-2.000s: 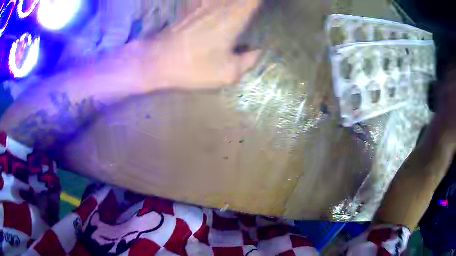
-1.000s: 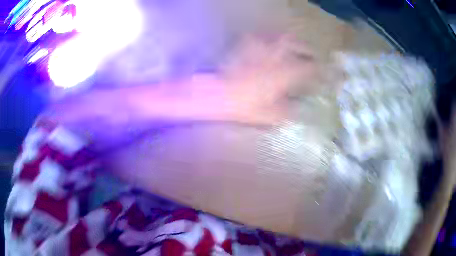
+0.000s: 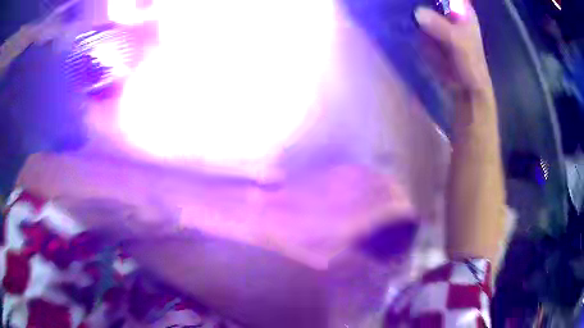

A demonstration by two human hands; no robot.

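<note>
My left hand (image 3: pixel 358 198) is blurred at the lower centre, its forearm reaching in from the left. A dark rounded shape (image 3: pixel 389 237), perhaps a black unit, shows at its fingers; the grip on it is unclear. My right hand (image 3: pixel 451 41) is raised at the top right, partly cut off by the upper edge. Its thumb and fingers are around a small dark thing with a bright pink-white light (image 3: pixel 456 6), seemingly a lit unit, mostly out of view.
A very bright white-violet glare (image 3: pixel 230 77) covers the upper centre and hides what is there. Blurred lit rings (image 3: pixel 109 54) show at the upper left. The brown bench top (image 3: pixel 419 138) shows between glare and right forearm. Red-and-white checked clothing (image 3: pixel 45 275) is along the bottom.
The view has swung, and the glare has grown and shifted toward the centre. My right hand has come into view, raised at the top right. The white sheets at right are no longer clearly visible.
</note>
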